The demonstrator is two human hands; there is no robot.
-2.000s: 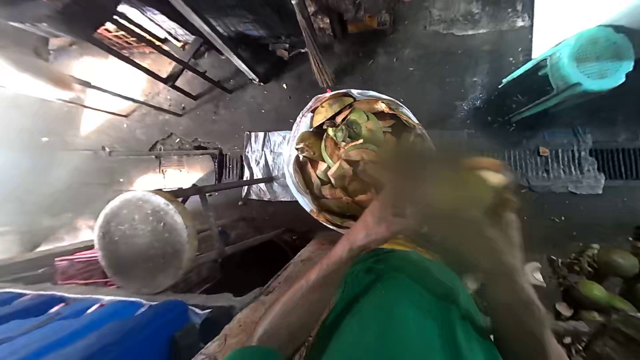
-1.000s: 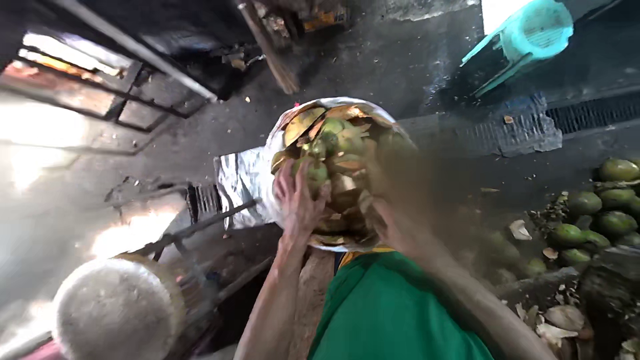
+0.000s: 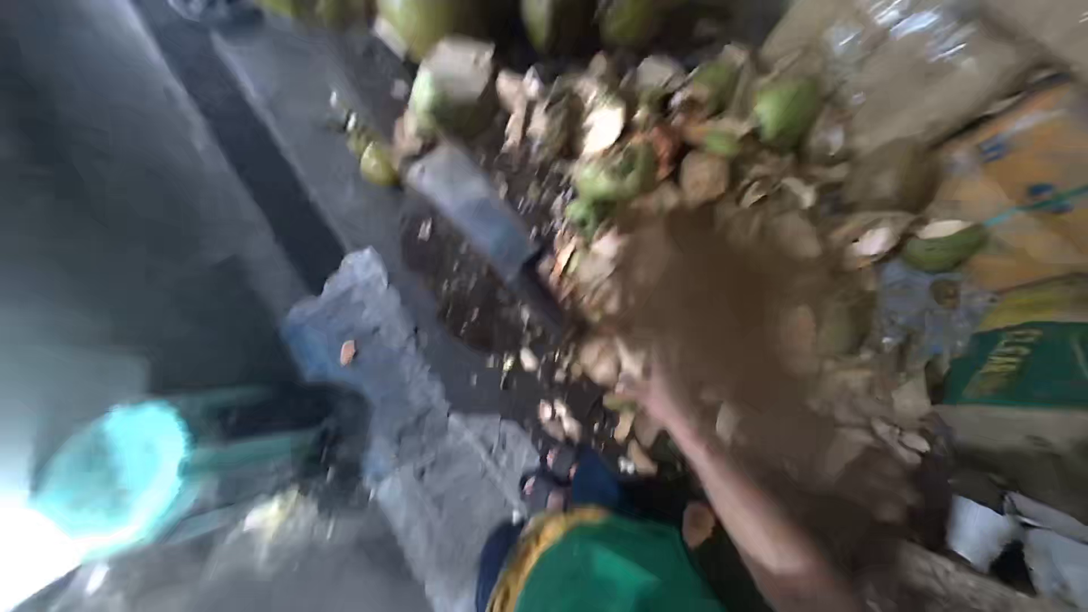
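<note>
My right hand [image 3: 642,384] reaches low over a heap of coconut husk pieces [image 3: 599,361]; its fingers are blurred, and whether they hold anything cannot be told. Just ahead of it lies a cleaver-like knife [image 3: 476,208], its broad blade pointing up and left, its dark handle towards my hand. A cut green coconut [image 3: 450,89] sits beyond the blade tip. A brown blur covers much of the heap right of my hand. My left hand is out of view.
Whole green coconuts [image 3: 421,21] lie along the top edge. A turquoise plastic stool [image 3: 119,476] stands at lower left, beside a broken concrete slab [image 3: 374,340]. At right are an orange sack [image 3: 1020,187] and a green printed bag [image 3: 1020,365].
The view has swung far to the right, leaving the round container of husk pieces out of sight. My right hand has moved from that container to the heap on the ground. My left hand has left view.
</note>
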